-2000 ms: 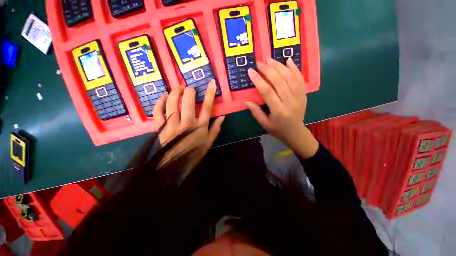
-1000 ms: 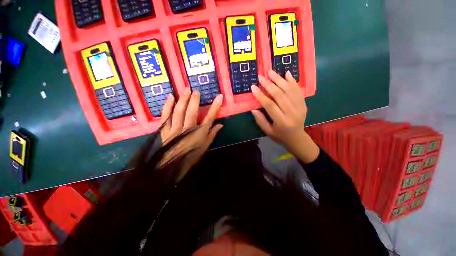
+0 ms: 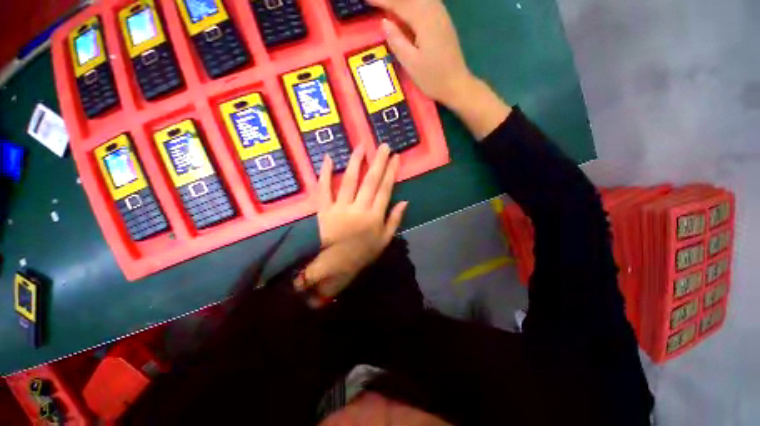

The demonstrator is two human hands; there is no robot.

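A red phone tray [image 3: 200, 241] lies on the green bench with keypad phones in two rows of pockets. Near-row screens are lit white or blue with text. My left hand [image 3: 356, 208] is spread at the tray's near edge, its fingertips at the lower keypads of the fourth phone [image 3: 317, 108] and the rightmost near-row phone [image 3: 384, 96]. My right hand [image 3: 425, 46] reaches over the tray's right end towards the far row; its fingertips are cut off by the top edge. Whether it touches a phone is hidden.
A single phone [image 3: 27, 304] lies at the bench's left. A white battery [image 3: 48, 129] and a blue one [image 3: 11, 158] lie left of the tray. A red tray stack [image 3: 667, 274] stands on the floor at right. A red stool [image 3: 118, 383] and a low tray sit below the bench.
The view has shifted, showing more of the far row. My right hand has moved from the near-row keypads up to the far row. My left hand has moved right along the near row.
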